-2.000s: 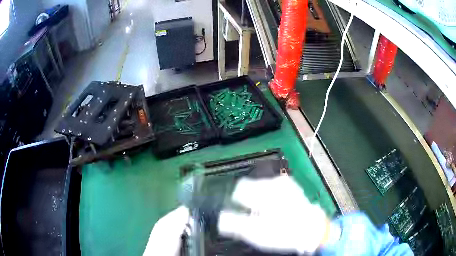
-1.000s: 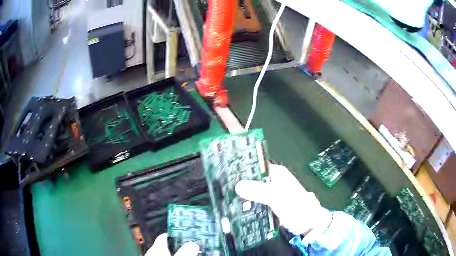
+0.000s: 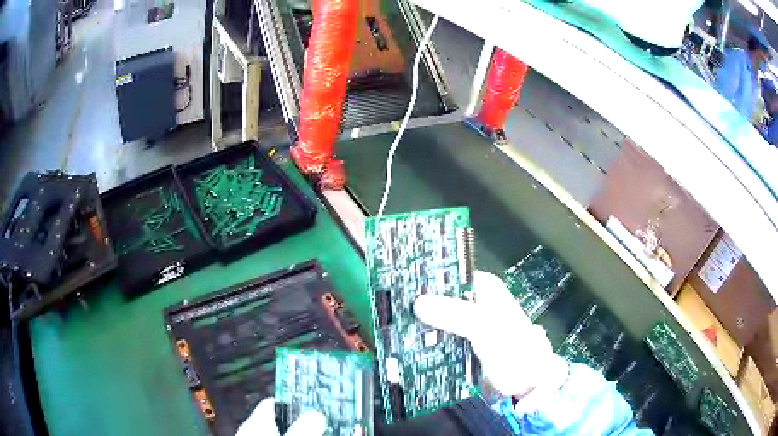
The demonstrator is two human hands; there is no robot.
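My right hand (image 3: 503, 336), in a white glove, holds a green circuit board (image 3: 422, 306) upright by its right edge, thumb on its face. My left hand (image 3: 286, 421), gloved and cut off by the bottom edge, holds a second green board (image 3: 324, 387) by its lower left part. The two boards are side by side, and I cannot tell if they touch. A dark pallet (image 3: 264, 332) with orange-brown edge pieces lies on the green mat (image 3: 102, 366) behind and left of the boards. No board shows in its visible part.
A black two-part tray (image 3: 217, 243) holds green strips. Dark pallets (image 3: 51, 230) are stacked at the left. Several boards (image 3: 537, 281) lie on the conveyor (image 3: 444, 179) at right. A red-wrapped post (image 3: 324, 94) and a white cable (image 3: 401, 128) stand ahead. A person (image 3: 740, 77) shows far right.
The view has swung right. Two seconds ago both hands were blurred over the pallet; now each holds a board. Since one second ago, the right hand's board has moved slightly right, uncovering more of the pallet.
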